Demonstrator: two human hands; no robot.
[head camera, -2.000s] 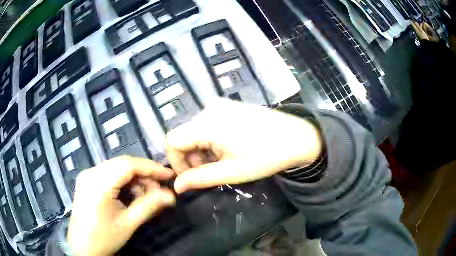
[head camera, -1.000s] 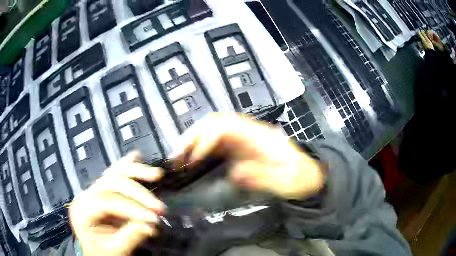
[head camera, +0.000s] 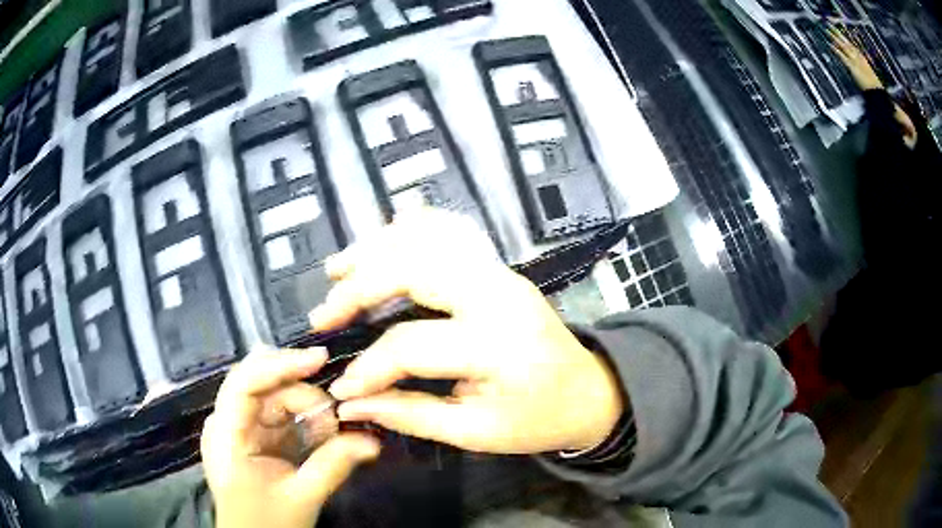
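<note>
My left hand (head camera: 271, 438) and my right hand (head camera: 480, 356) meet low in the middle, in front of the tray. My right thumb and fingers pinch a small thin piece (head camera: 316, 413) with a pale edge, between the two hands. My left fingers curl around it, thumb apart; whether they touch it is unclear. Black phone housings with pale cut-outs lie in rows in the whitish tray (head camera: 638, 170). The rightmost near housing (head camera: 547, 134) has a small dark square near its lower end. My right hand covers part of the neighbouring housing (head camera: 413, 150).
Dark edges of stacked layers (head camera: 134, 443) show under the tray. Glossy black gridded sheets (head camera: 723, 175) lie to its right. Another person's hand (head camera: 855, 60) and dark sleeve reach over more housings at the upper right.
The dark sheet with bright glints between my hands a second ago is no longer distinct. My hands have come together at the fingertips. The tray appears further right, and the other person's hand has moved.
</note>
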